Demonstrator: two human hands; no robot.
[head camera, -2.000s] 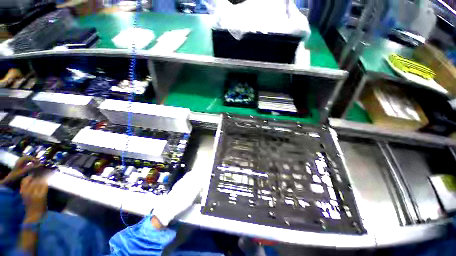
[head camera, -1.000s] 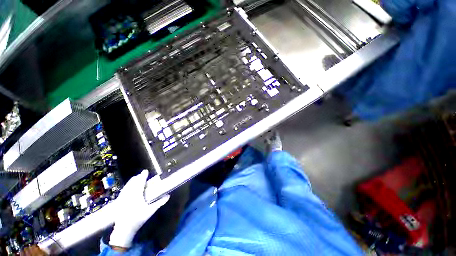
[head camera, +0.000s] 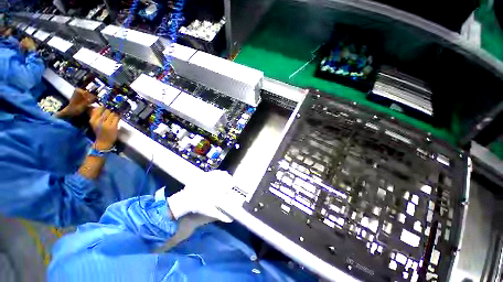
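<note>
The black carrier fixture, with many cut-outs, lies flat on the conveyor in front of me. My left hand, in a white glove, rests on the conveyor's near rail by the fixture's left corner, with nothing seen in it. My right hand is not in view. Left of the fixture, a populated circuit board with long white-silver heatsinks stands on the line, a short gap away from the fixture.
Bare hands of a person in blue work at boards on the left. Blue coiled cords hang over the boards. Behind, a green shelf holds a bin of green-blue parts, metal strips and a bin of white parts.
The view has swung left, showing more boards and workers' arms; the fixture now appears at the right. My left hand remains at the rail beside the fixture's corner.
</note>
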